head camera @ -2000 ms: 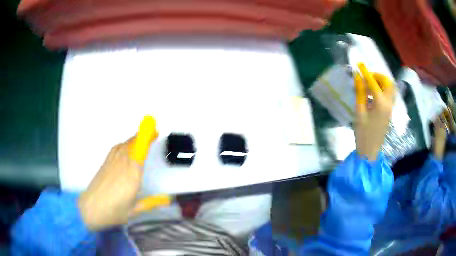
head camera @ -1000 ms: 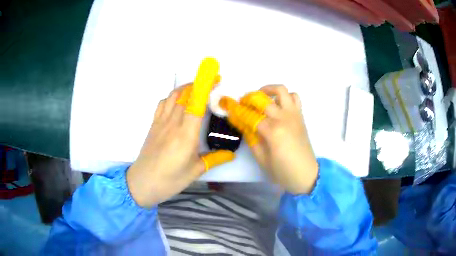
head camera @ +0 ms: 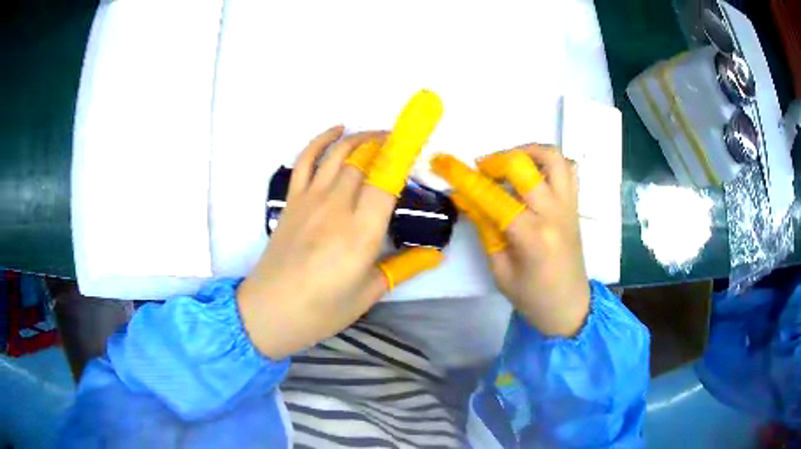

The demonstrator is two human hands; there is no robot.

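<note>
A black smartwatch body [head camera: 423, 219] lies on the white work mat [head camera: 492, 53], with white light streaks on its glossy face. My left hand [head camera: 329, 237] steadies it, the orange-cotted thumb at its lower edge and a yellow-cotted finger at its upper left. My right hand [head camera: 537, 237], with orange cots, pinches a small white wipe [head camera: 428, 173] at the watch's upper edge; the wipe is mostly hidden by the fingers. A second watch [head camera: 279, 202] lies to the left, partly covered by my left hand.
A flat white block or sheet [head camera: 593, 149] lies at the mat's right. Beyond it are dispenser bottles [head camera: 689, 105] with silver tops, a crumpled white wipe [head camera: 674, 226] and a crinkled clear bag [head camera: 757, 215]. Another person's blue sleeve [head camera: 755, 324] shows at the lower right.
Since two seconds ago, my right hand has come from the bottles to the watch with a white wipe. My left hand has settled on the watch. Over the last second, the second watch has come into view.
</note>
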